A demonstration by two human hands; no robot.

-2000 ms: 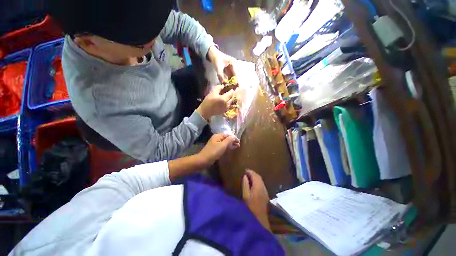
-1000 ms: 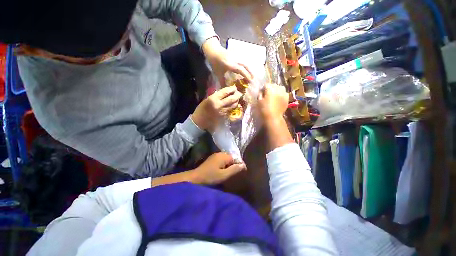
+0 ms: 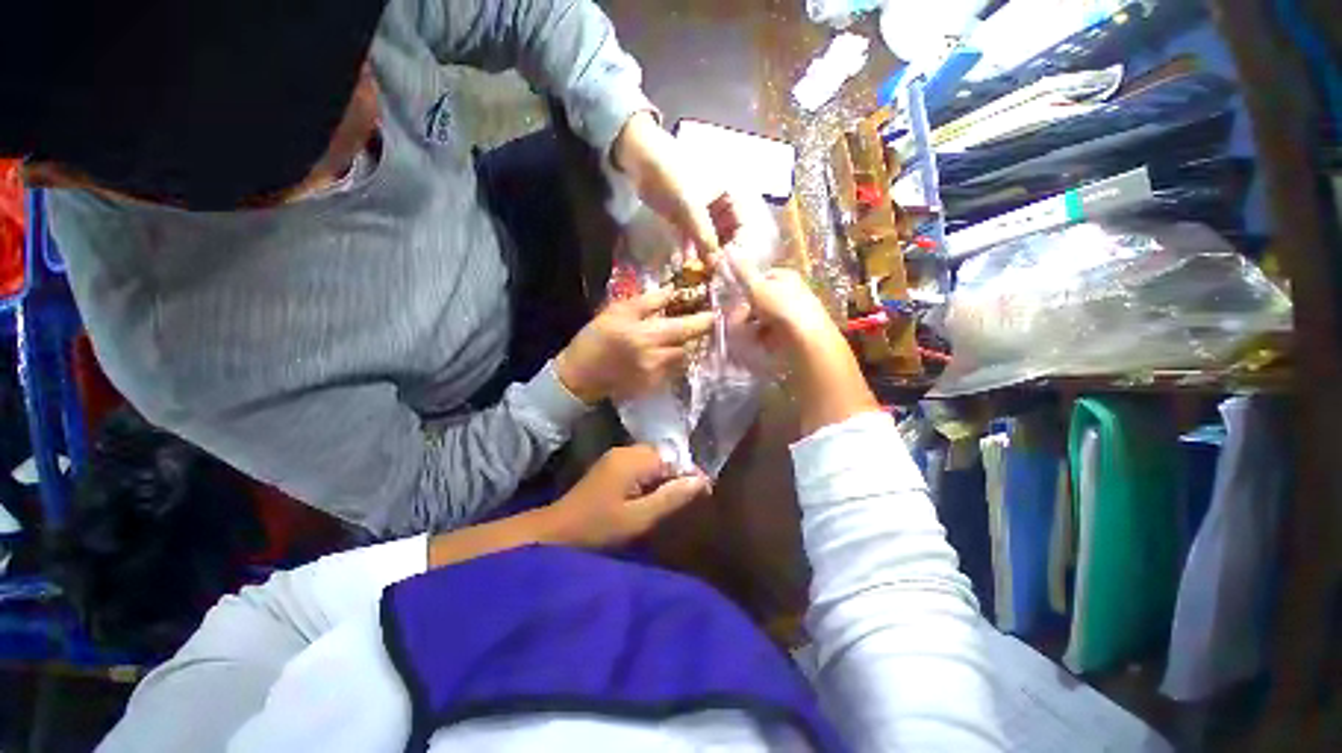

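A clear plastic bag [image 3: 718,405] is held open over the brown desk. My left hand [image 3: 626,497] pinches its near lower edge between thumb and fingers. My right hand [image 3: 787,321] is at the bag's right side with its fingers on the plastic; the fingertips are partly hidden beside the other person's hand. Golden-brown snack pieces [image 3: 687,290] show at the bag's opening, between the seated person's two hands.
A seated person in grey with a black cap [image 3: 280,294] is at the left. A brown desk organiser [image 3: 880,236] is right of the bag. Upright file folders [image 3: 1107,530] and a plastic-wrapped bundle [image 3: 1104,309] are at the right. Paperwork [image 3: 1052,691] is at the lower right.
My right hand has come up from the desk's near edge to the bag's right side. The seated person's hands have closed in over the snack pieces.
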